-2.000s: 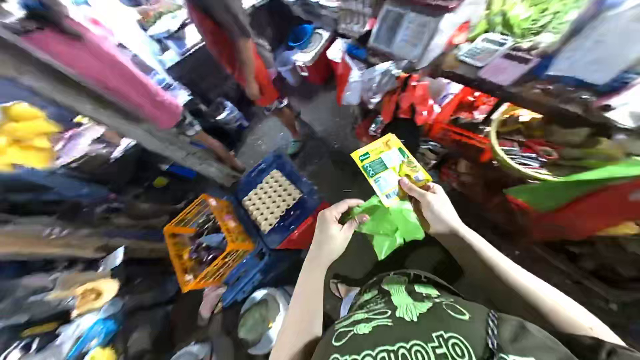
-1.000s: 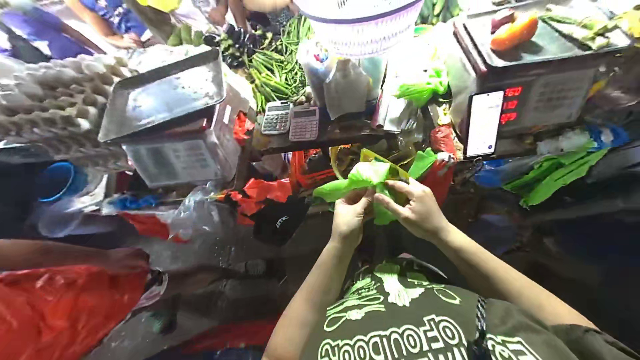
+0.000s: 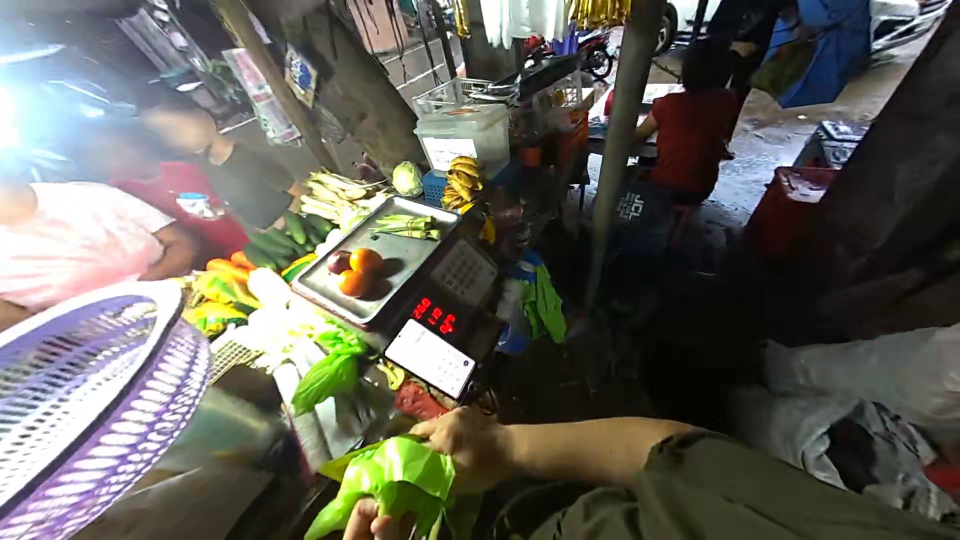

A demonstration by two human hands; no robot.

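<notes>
A light green plastic bag [image 3: 397, 472] is between my hands at the bottom of the view. My right hand [image 3: 465, 442] grips its upper right edge, and a bit of yellow shows at the bag's left side. My left hand [image 3: 375, 521], cut off by the frame's lower edge, pinches the bag from below. Just beyond my hands, a phone [image 3: 431, 358] with a lit screen leans on a digital scale with red digits. The scale's metal tray [image 3: 390, 259] holds several round orange and purplish vegetables and a bundle of green pods [image 3: 409, 225].
Purple and white plastic baskets [image 3: 97, 390] stand at the left. Cucumbers, carrots, a cabbage [image 3: 407, 179] and bananas [image 3: 463, 180] lie around the scale. Green bags [image 3: 544, 304] hang at its right. Several people are across the stall; one in red [image 3: 694, 127] sits farther back. A metal post [image 3: 619, 150] rises centrally.
The view has swung strongly from the floor and crates to the scale and street. The yellow packet seen two seconds ago between my hands is now mostly hidden by the green bag.
</notes>
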